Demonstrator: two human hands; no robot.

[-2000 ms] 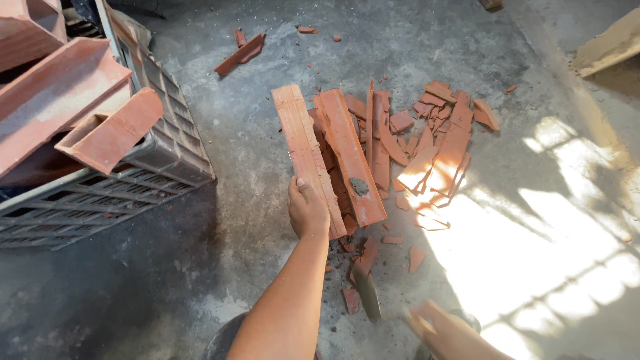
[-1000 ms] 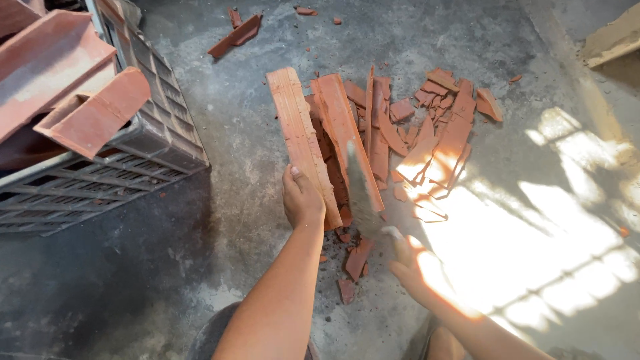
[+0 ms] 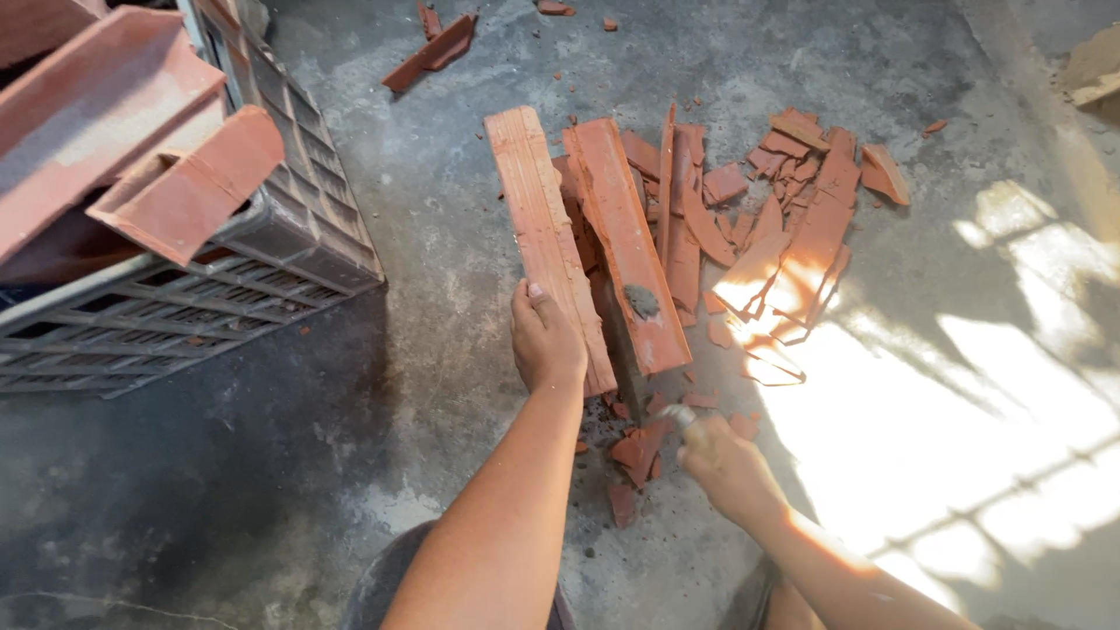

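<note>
My left hand (image 3: 549,337) grips the lower left edge of a long reddish clay piece (image 3: 547,236) with a grooved face, held tilted over the floor. To its right lies a flat clay strip (image 3: 626,236) bearing a grey mortar patch (image 3: 641,302). My right hand (image 3: 731,464) is closed round the handle of a bladed tool (image 3: 623,359); the dark blade is blurred and points up between the two clay pieces. Its exact kind cannot be told. Small clay shards (image 3: 639,451) lie just left of my right hand.
A dark plastic crate (image 3: 306,192) at the left holds large clay pieces (image 3: 105,114). Broken clay fragments (image 3: 809,210) are heaped on the concrete floor (image 3: 455,350) at the right, partly in bright sunlight. A broken clay strip (image 3: 430,54) lies near the top.
The tool in my right hand was low and blurred, then over the right-hand clay strip, and is now between the two long pieces. My left hand keeps its hold on the grooved piece.
</note>
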